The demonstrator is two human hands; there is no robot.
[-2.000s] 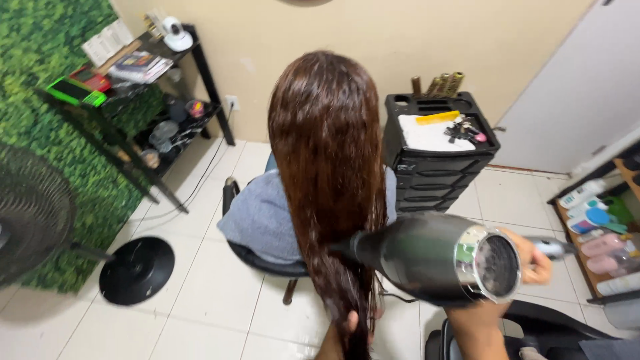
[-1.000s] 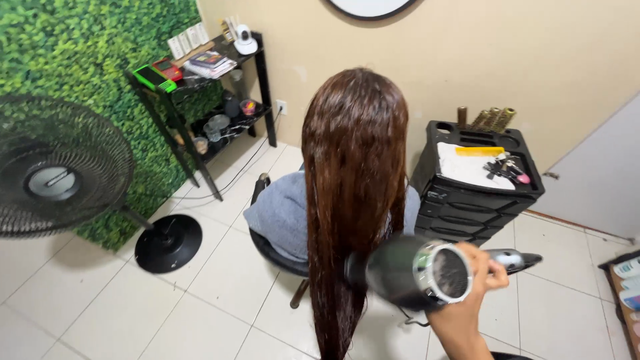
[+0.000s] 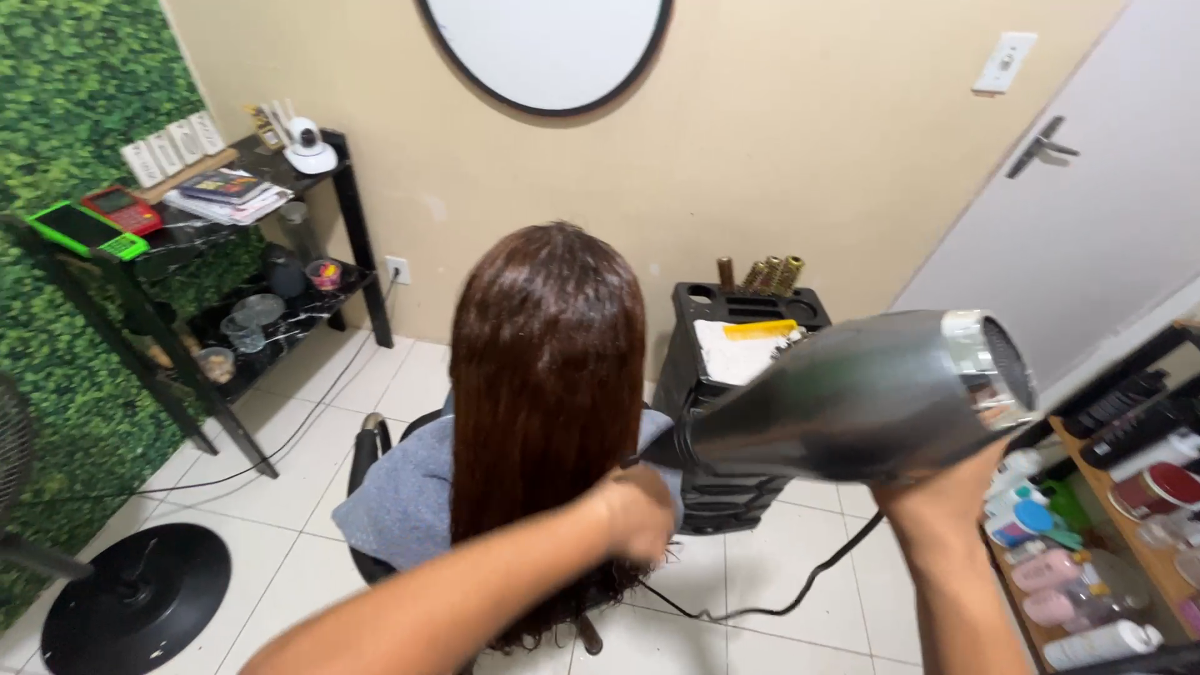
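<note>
A person with long, dark reddish-brown hair (image 3: 553,375) sits facing away, a grey-blue towel (image 3: 398,492) over the shoulders. My right hand (image 3: 937,483) is closed round the handle of a black hair dryer (image 3: 825,403), which it holds up at the right. The dryer's nozzle points left at the hair near the person's right shoulder. My left hand (image 3: 642,511) reaches across to the right side of the hair, just below the nozzle. It is blurred, with its fingers curled at the strands; whether it grips them is unclear.
Behind the dryer stands a black salon trolley (image 3: 684,375) with a yellow comb (image 3: 759,329) and round brushes (image 3: 773,274). A black shelf (image 3: 361,253) is at the left, above a fan base (image 3: 136,600). Bottles fill a wooden shelf (image 3: 1116,525) at right. The dryer's cord (image 3: 816,577) hangs low.
My left hand, low at the hair ends two seconds ago and out of sight one second ago, is now up beside the nozzle. The dryer has been raised relative to the head. The view has shifted.
</note>
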